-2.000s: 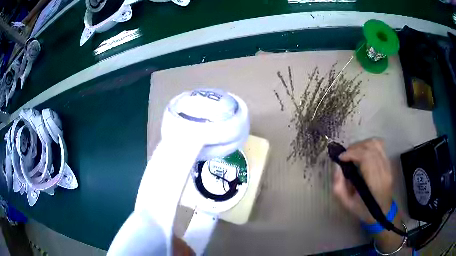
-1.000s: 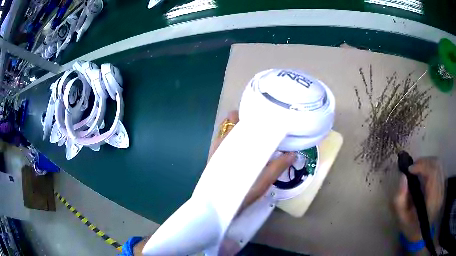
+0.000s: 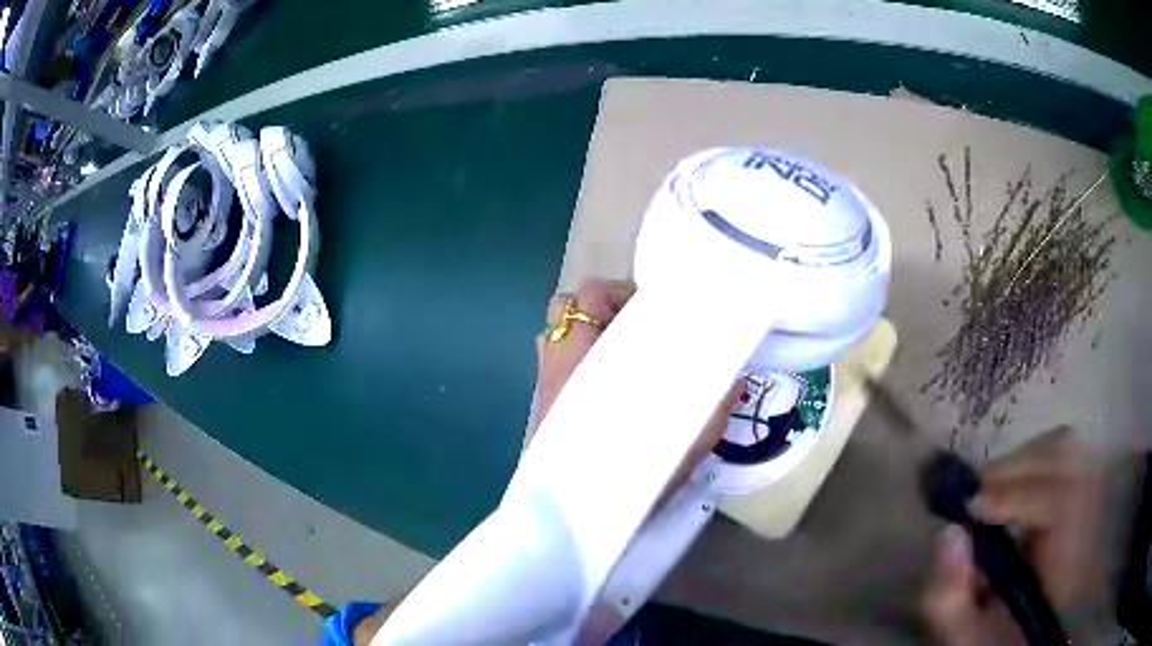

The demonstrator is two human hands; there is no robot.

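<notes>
A white headphone (image 3: 606,416) stands over the cream holding fixture (image 3: 793,511). Its closed ear cup (image 3: 771,252) with dark lettering is on top; the open ear cup (image 3: 758,435) below shows a green circuit board (image 3: 815,394) and dark lead wires. My left hand (image 3: 575,334), with a gold ring, is behind the headphone band, mostly hidden by it; its fingertips reach the open cup's left edge. My right hand (image 3: 1011,543), blurred, holds the black soldering iron (image 3: 966,492) like a pen. The iron's blurred tip points at the fixture's right edge.
A loose heap of thin brownish strands (image 3: 1030,297) lies on the beige mat (image 3: 670,126). A green solder spool (image 3: 1137,170) is cut off at the right edge. Waiting headphones (image 3: 221,240) are piled at left, near the pale rail (image 3: 505,44). A brown box (image 3: 95,442) is at lower left.
The view has turned, shifting the scene left then right. My left hand has come in behind the headphone. The soldering iron has moved from the strand heap toward the open cup.
</notes>
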